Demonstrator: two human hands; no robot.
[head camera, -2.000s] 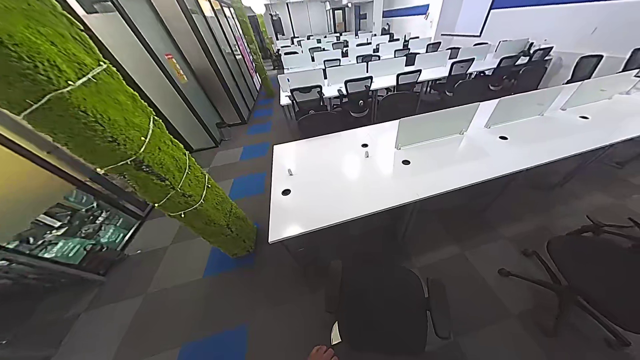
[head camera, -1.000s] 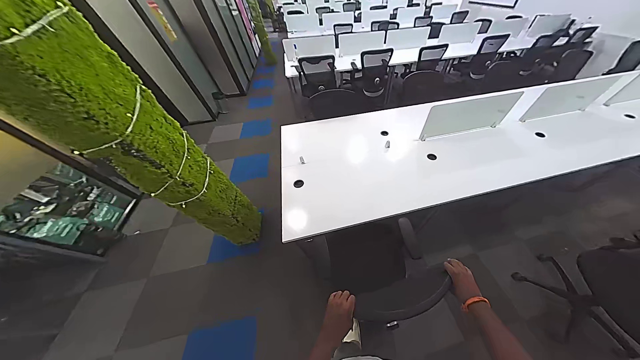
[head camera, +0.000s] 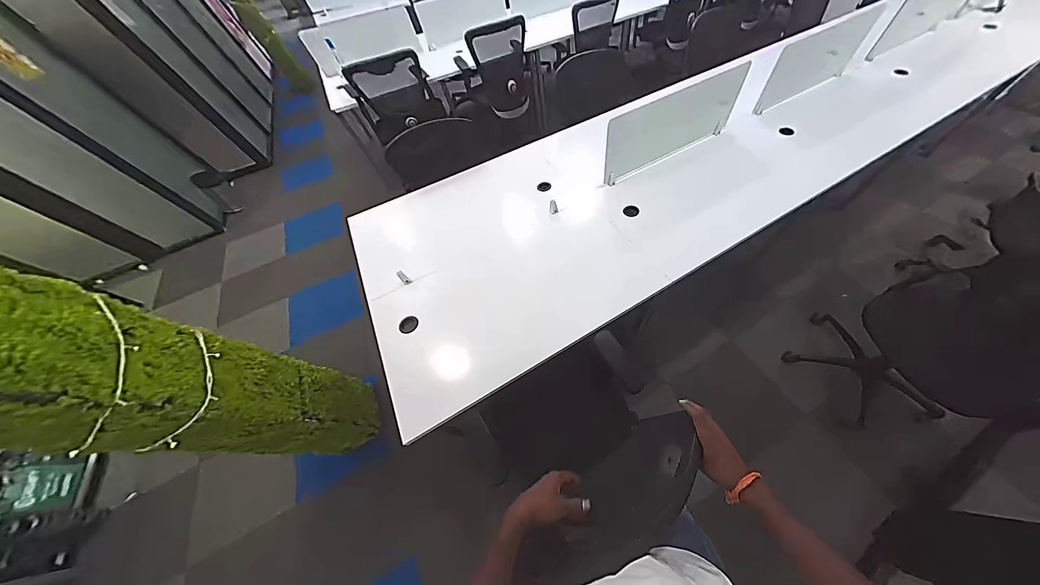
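Observation:
A black office chair (head camera: 642, 479) stands close in front of me, its seat partly beneath the long white desk (head camera: 504, 268). My right hand (head camera: 715, 443), with an orange band at the wrist, rests against the right edge of the chair's backrest. My left hand (head camera: 552, 502), wearing a ring, is at the left part of the backrest with its fingers bent; whether it grips the chair I cannot tell. Translucent divider panels (head camera: 678, 122) stand along the desk, and a black cable grommet (head camera: 409, 324) sits near its left end.
A moss-covered column (head camera: 244, 390) wound with a string of lights is at the left. Another black swivel chair (head camera: 951, 341) stands at the right, its wheeled base spread on the carpet. Mesh-backed chairs (head camera: 496, 69) line the desk behind. Glass partitions (head camera: 122, 122) run along the upper left.
Two seconds ago only fingertips showed at the bottom edge; one second ago both hands were on the top of the chair's backrest. The right hand is now at its side. The view has turned.

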